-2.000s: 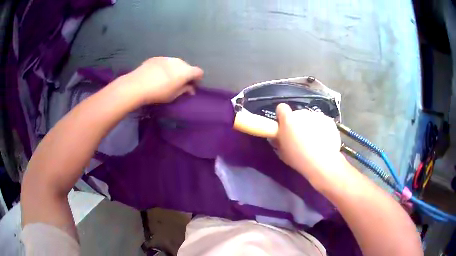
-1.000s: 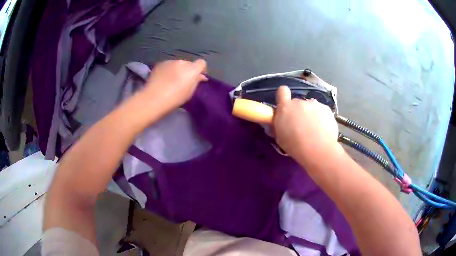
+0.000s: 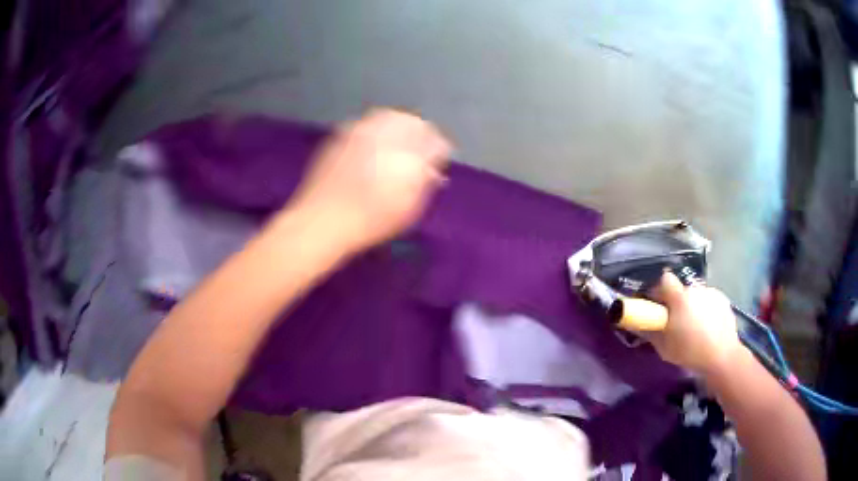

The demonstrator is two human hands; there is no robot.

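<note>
The purple garment piece [image 3: 348, 329] lies across the near part of the pressing table, with pale lilac areas showing at left and lower right. My left hand [image 3: 390, 164] is blurred at its upper edge, fingers curled on the purple cloth; the fingertips are partly hidden. My right hand [image 3: 691, 324] is closed around the tan handle of the steam iron [image 3: 649, 258], which is at the cloth's right end. I cannot tell whether the iron rests on the cloth or is lifted.
The grey-green table [image 3: 527, 85] extends behind the cloth. Heaped purple cloth [image 3: 56, 122] hangs at the left edge. Dark and white patterned cloth [image 3: 701, 427] is low at right. Blue hose and cable [image 3: 818, 399] trail from the iron. A white surface [image 3: 52, 423] is at lower left.
The iron and my right hand have moved right and lower in view. My left hand has moved right along the cloth's upper edge. More of the purple edge is uncovered.
</note>
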